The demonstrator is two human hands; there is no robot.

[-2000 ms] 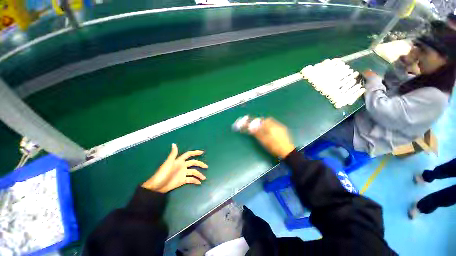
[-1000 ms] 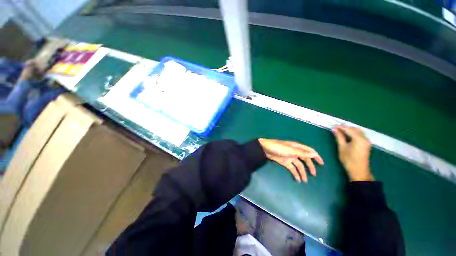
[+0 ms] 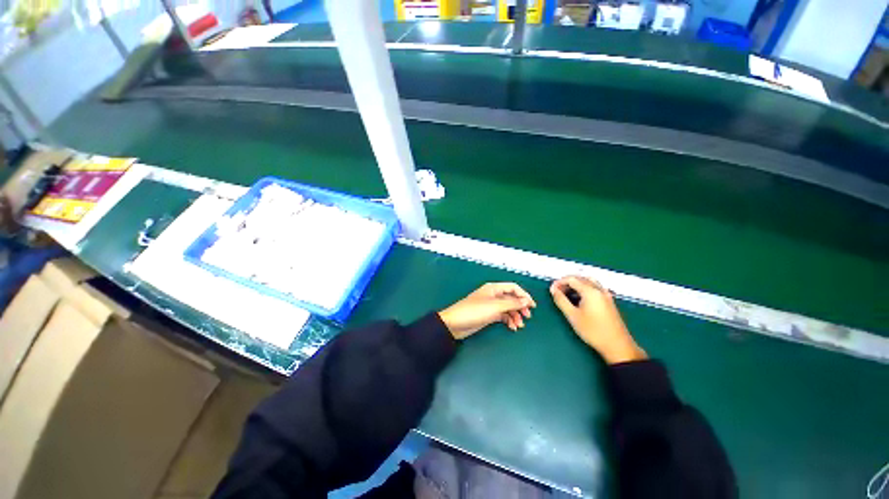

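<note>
My left hand (image 3: 490, 310) is over the dark green bench (image 3: 507, 409), its fingers curled and the fingertips close together. My right hand (image 3: 593, 317) is just to its right, near the rail, with thumb and forefinger pinched. A small gap lies between the two hands. Whether either holds a small piece cannot be told. The blue bin (image 3: 368, 283) is at the left, full of loose white pieces (image 3: 292, 244) that look overexposed.
A pale upright post (image 3: 375, 107) stands on the white rail (image 3: 546, 265). A white thing (image 3: 429, 185) lies on the belt behind it. A white sheet (image 3: 234, 297) lies under the bin. A brown carton (image 3: 117, 390) is at lower left. A white cord shows at the lower right edge.
The view has turned from the right bench side towards the bin. My left fingers, spread before, are now curled, and my hands are closer together. The white device seen in my right hand earlier no longer shows.
</note>
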